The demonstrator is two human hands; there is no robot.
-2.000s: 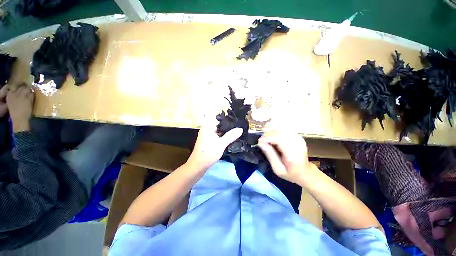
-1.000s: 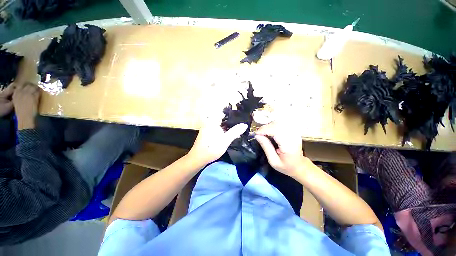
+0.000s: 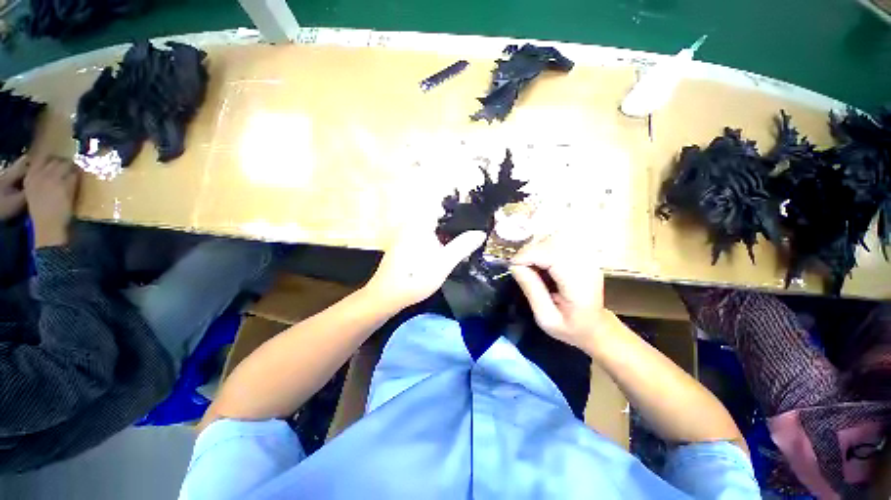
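Observation:
My left hand [image 3: 422,266] holds a black spiky piece [image 3: 481,203] at the bench's near edge, thumb on top, with its jagged points turned up and away from me. My right hand [image 3: 559,283] pinches a thin pale glue applicator [image 3: 502,275] between the fingertips, its tip at the lower part of the black piece. A darker, glossier black part [image 3: 473,297] sits low under my hands; whether it is joined to the spiky piece I cannot tell. A whitish glue patch [image 3: 514,223] lies on the bench just beyond my right fingers.
A single black piece [image 3: 519,78], a small black strip [image 3: 445,75] and a white glue bottle [image 3: 657,86] lie across the bench [image 3: 322,195]. Black piles lie right [image 3: 723,190] and left [image 3: 147,103]. Open cardboard boxes [image 3: 611,405] stand below. People sit on both sides.
The spiky piece has tilted and shifted slightly right in my left hand. My right hand has drawn back a little to the right, and the applicator now shows more clearly.

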